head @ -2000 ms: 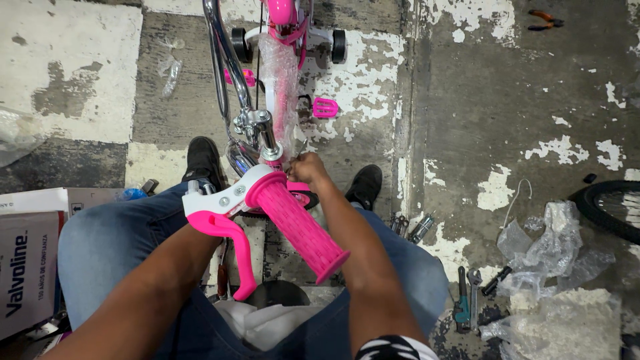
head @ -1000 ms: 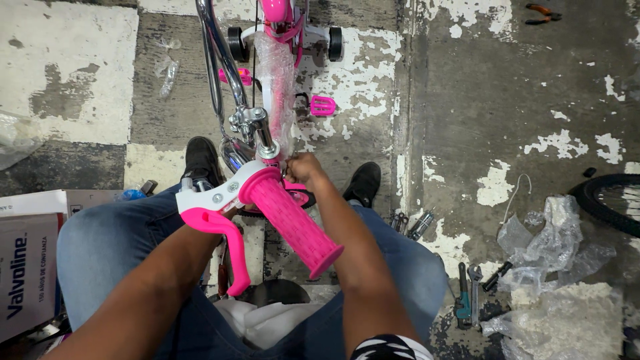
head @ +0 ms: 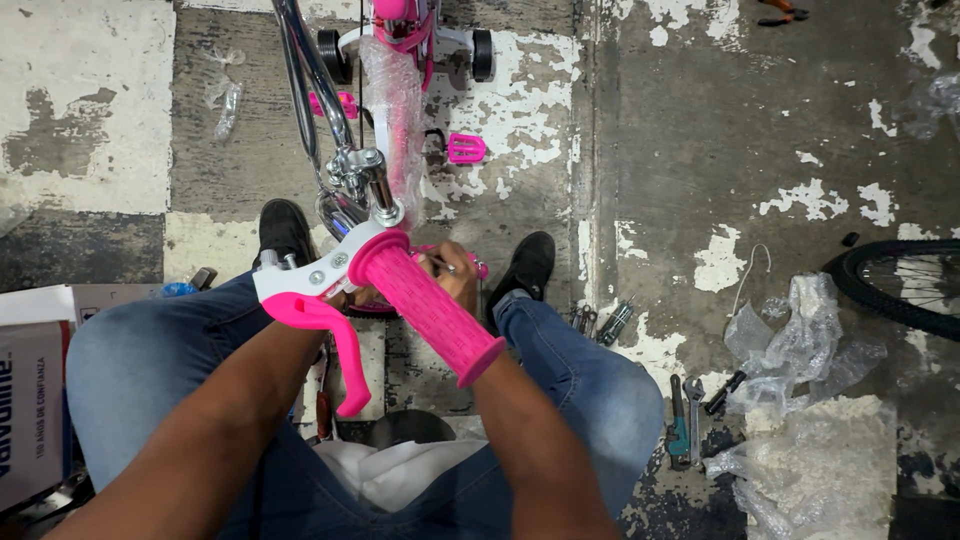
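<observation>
A child's bicycle with chrome handlebars (head: 311,82) stands between my legs, its frame covered in bubble wrap (head: 394,112). The pink rubber grip (head: 431,307) and the pink brake lever (head: 337,345), set in a white bracket, lie across the view above my hands. My right hand (head: 454,277) is beside the pink front brake or fork part (head: 480,268), fingers bent together; whether something is between them is unclear. My left hand (head: 352,298) is mostly hidden under the lever bracket and grip, near the same part. Pink pedals (head: 466,148) and black training wheels (head: 482,55) show farther back.
On the floor at right lie an adjustable wrench (head: 694,420), a teal-handled tool (head: 677,427), a screwdriver-like tool (head: 616,322), plastic wrap (head: 802,337) and a bicycle wheel (head: 900,289). Orange-handled pliers (head: 784,11) lie at upper right. A cardboard box (head: 34,405) stands at left.
The grip and brake lever have shifted slightly left since the earliest frame. Both hands remain low by the front of the bicycle.
</observation>
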